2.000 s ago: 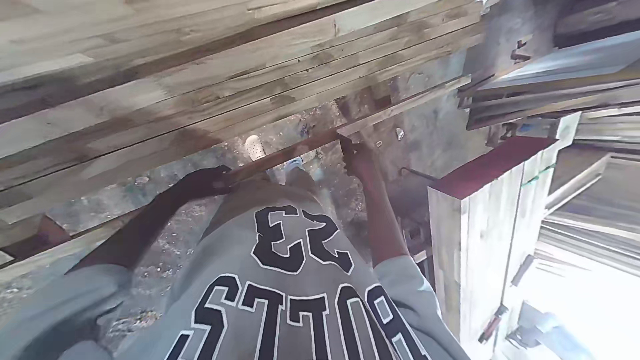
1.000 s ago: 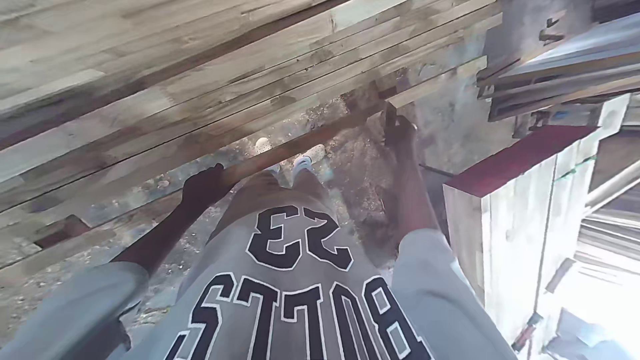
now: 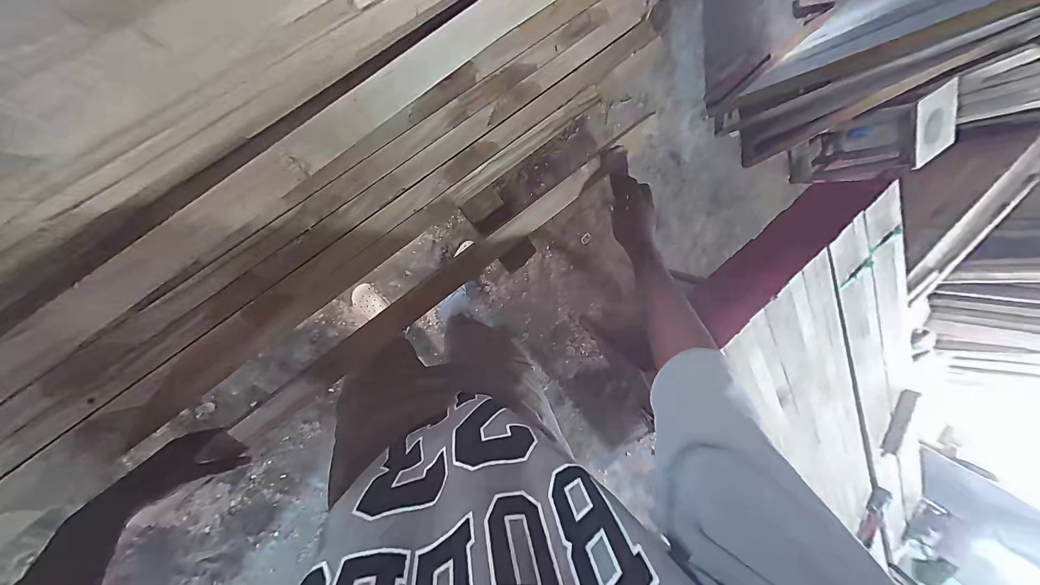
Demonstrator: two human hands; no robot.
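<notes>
A long narrow wooden board (image 3: 431, 291) runs diagonally in front of my body, beside a large stack of wooden boards (image 3: 325, 195). At its upper right end my right hand (image 3: 630, 195) grips it. My left hand (image 3: 207, 455) is at the lower left end of the board, dark and blurred; whether its fingers hold the wood cannot be told. Beneath the board's middle a short wood block (image 3: 517, 254) shows. My legs and pale shoes are below the board, one perforated shoe (image 3: 368, 301) lying between it and the stack.
At right stands a stack of pale boards with a dark red end face (image 3: 800, 252). Further boards or sheets (image 3: 861, 81) lie at the upper right, near a metal-framed object (image 3: 865, 146). The dusty ground (image 3: 569, 325) is strewn with small debris.
The view has shifted and turned. My left hand was at the board nearer my waist and now is at its lower left end. My right hand remains at the upper right part.
</notes>
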